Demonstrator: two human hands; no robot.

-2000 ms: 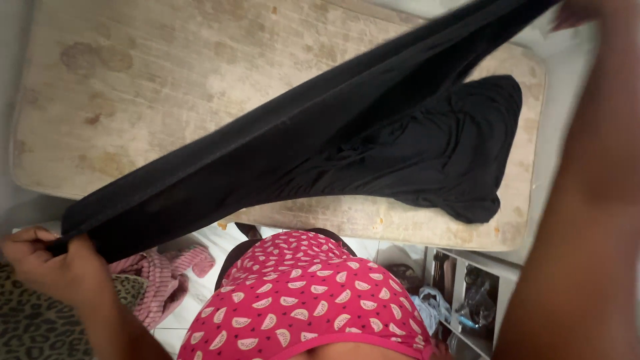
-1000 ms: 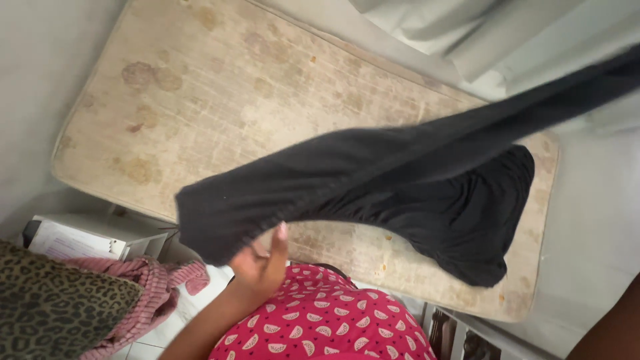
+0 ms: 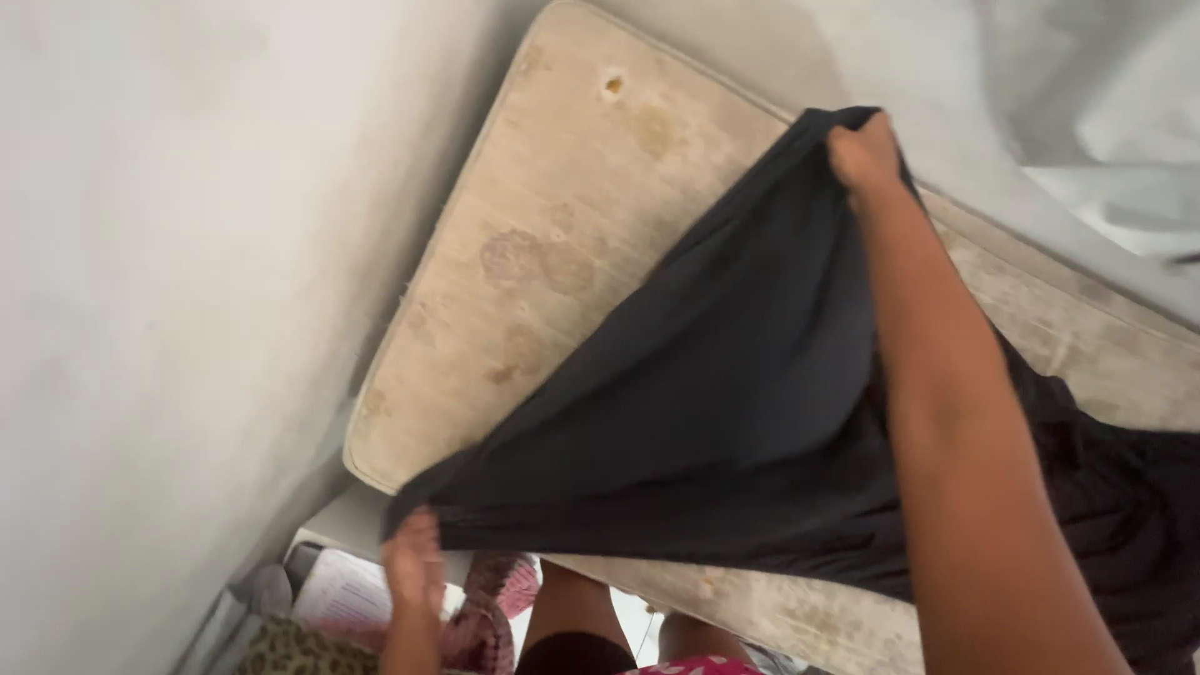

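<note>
A black stretchy cloth (image 3: 694, 403), which looks like a fitted sheet, is spread slantwise over a stained beige mattress (image 3: 562, 216). My left hand (image 3: 413, 562) is at the cloth's lower left corner, near the mattress corner; it is somewhat blurred, with the cloth's edge at its fingertips. My right hand (image 3: 864, 155) grips the cloth's upper edge near the far side of the mattress. Between my hands the edge is pulled taut. The rest of the cloth lies bunched at the right, partly behind my right forearm.
A pale wall (image 3: 187, 234) runs along the left, and white curtain fabric (image 3: 1106, 122) hangs at the upper right. Below the mattress corner are papers bearing writing (image 3: 342, 591), a leopard-print cloth (image 3: 295, 649) and a pink-and-white textile (image 3: 492, 614). My legs stand beside the mattress.
The cloth has been opened out from a long narrow strip into a wide triangle. My right hand has come into view on its upper edge. The view has shifted toward the left wall.
</note>
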